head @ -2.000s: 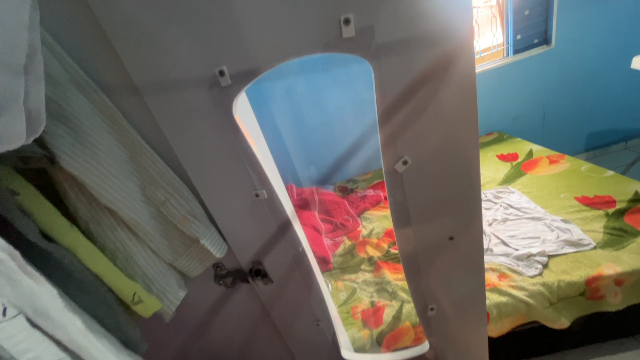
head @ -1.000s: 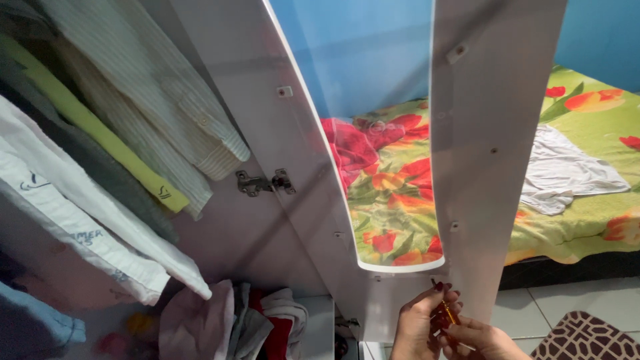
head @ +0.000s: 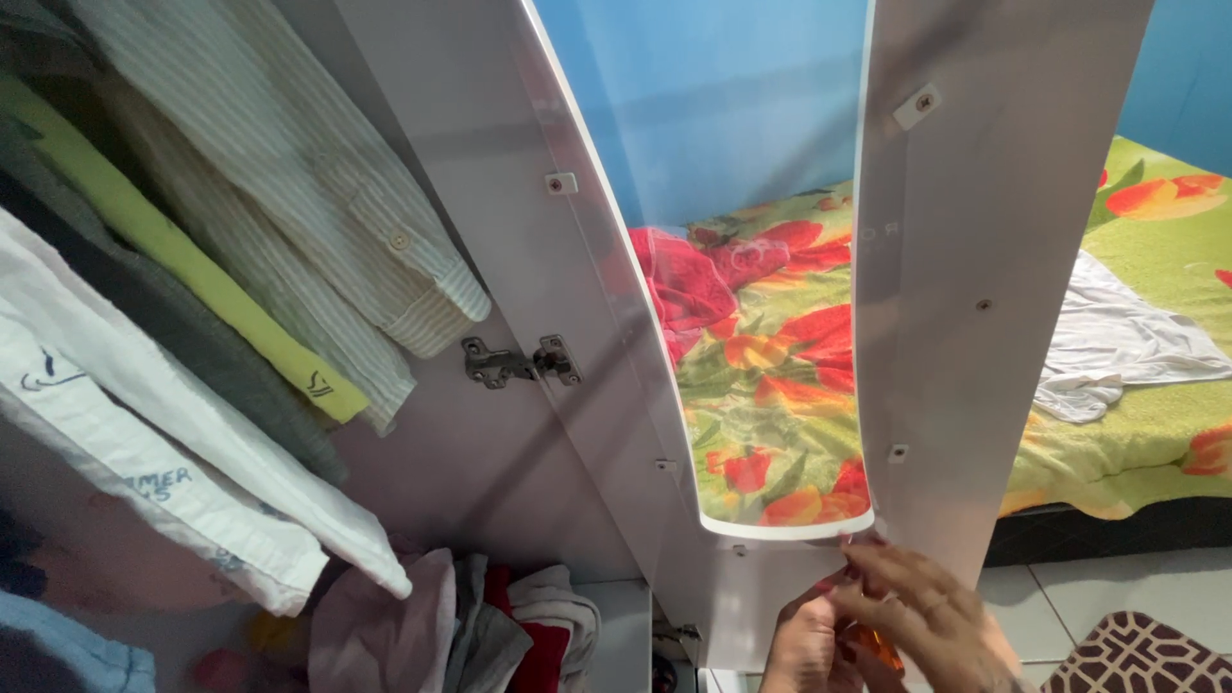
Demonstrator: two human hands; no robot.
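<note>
At the lower right of the wardrobe door (head: 962, 385), my left hand (head: 807, 630) is curled around a small orange translucent object, possibly a tool handle (head: 874, 647). My right hand (head: 929, 616), blurred, lies across it with fingers stretched toward the door; whether it grips anything cannot be told. Both hands are just below the curved lower end of the clear door panel (head: 770, 385), which has a white rim. Small clips with screws, such as an upper clip (head: 916, 106) and a lower clip (head: 898, 453), line the panel. A metal hinge (head: 520, 364) joins door and cabinet.
Hanging shirts (head: 289, 192) fill the wardrobe at left, above folded clothes (head: 481, 626). Beyond the door is a bed with a floral blanket (head: 1107, 462) and a white garment (head: 1126, 337). A patterned mat (head: 1145, 654) lies on the tiled floor.
The view has swung down and to the left. Both hands, not seen two seconds ago, came into view at the door's lower part. My right hand's fingers have since stretched out over the left.
</note>
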